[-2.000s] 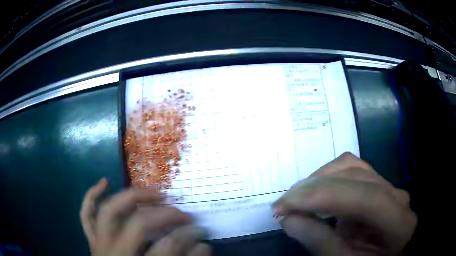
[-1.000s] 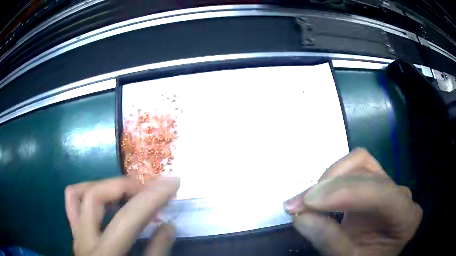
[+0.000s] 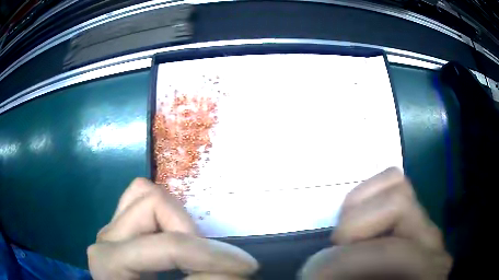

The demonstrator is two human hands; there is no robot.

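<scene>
Small copper-coloured parts lie heaped along the left side of a shallow black tray, with darker specks near the heap's top. White paper lines the tray; glare hides most of its print, but a thin line crosses its lower part. My left hand, fingers curled, is at the tray's front left corner and partly covers it. My right hand, curled and blurred, is over the front right corner. Both hands are cut off by the bottom edge. Anything between the fingers is too blurred to tell.
The tray lies on a glossy green mat. Behind it runs a dark conveyor belt between bright rails, with a flat grey piece at its left. A black curved object stands right, beside a blue line. A blue sleeve shows bottom left.
My left hand has moved right, its fingers more curled. My right hand remains near the front right corner. The view has shifted. A grey belt piece shows left; earlier one showed right.
</scene>
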